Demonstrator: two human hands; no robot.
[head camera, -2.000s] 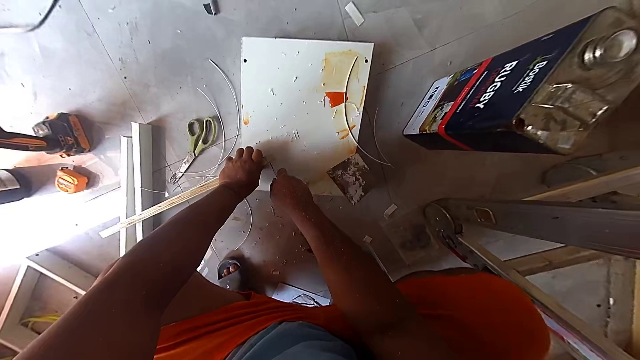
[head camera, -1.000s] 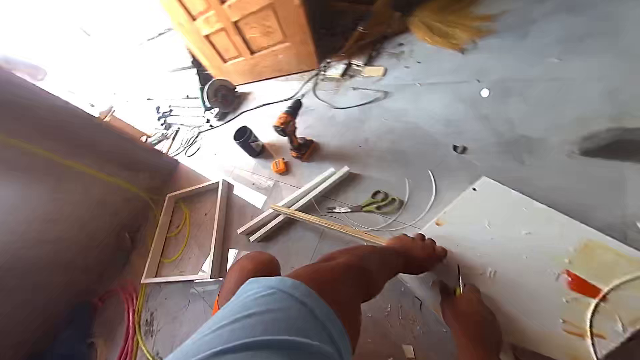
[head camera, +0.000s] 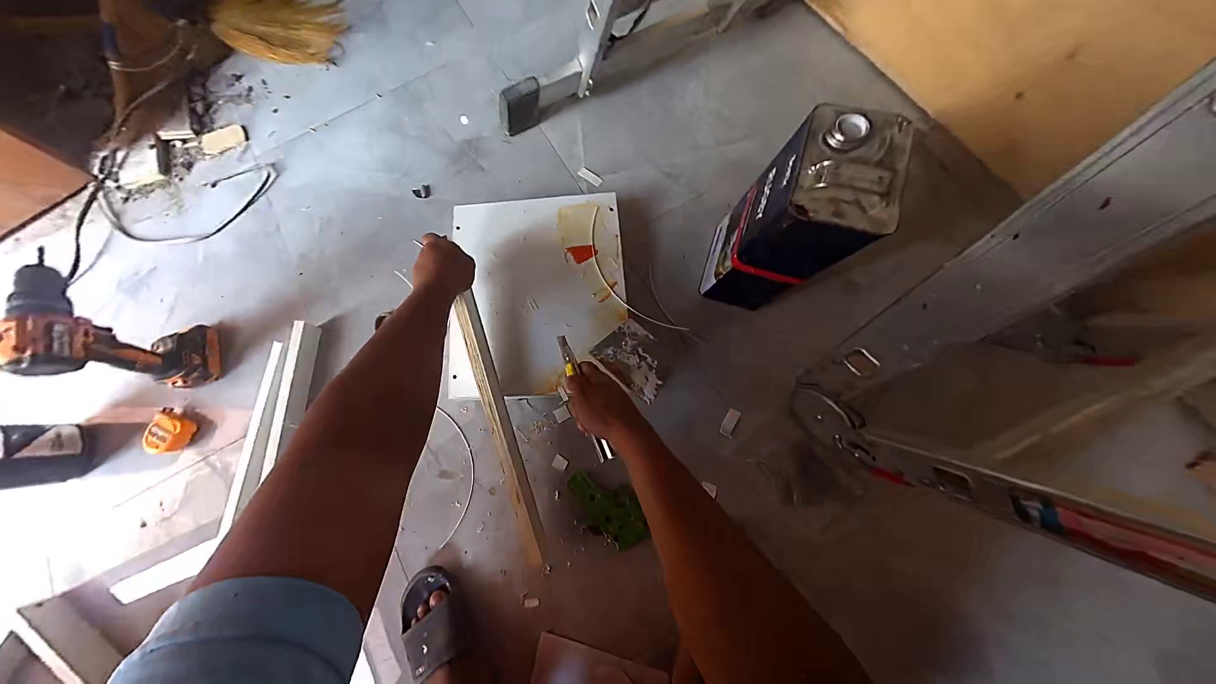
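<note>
My left hand is closed around the far end of a long wooden strip, which slants across the left side of a white board on the floor and reaches back toward my feet. In my right hand is a utility knife with a yellow part, its blade end pointing away from me over the board's near edge. A thin white edging strip curls over the stained right side of the board. Near my right forearm lies a green object.
A metal can stands right of the board, beside an aluminium ladder. Left lie a cordless drill, an orange tape measure and white frame bars. Small offcuts litter the floor.
The wooden strip, which pointed left from my left hand, now runs from that hand back toward me. My hands, close together before, are now apart. The view has swung widely.
</note>
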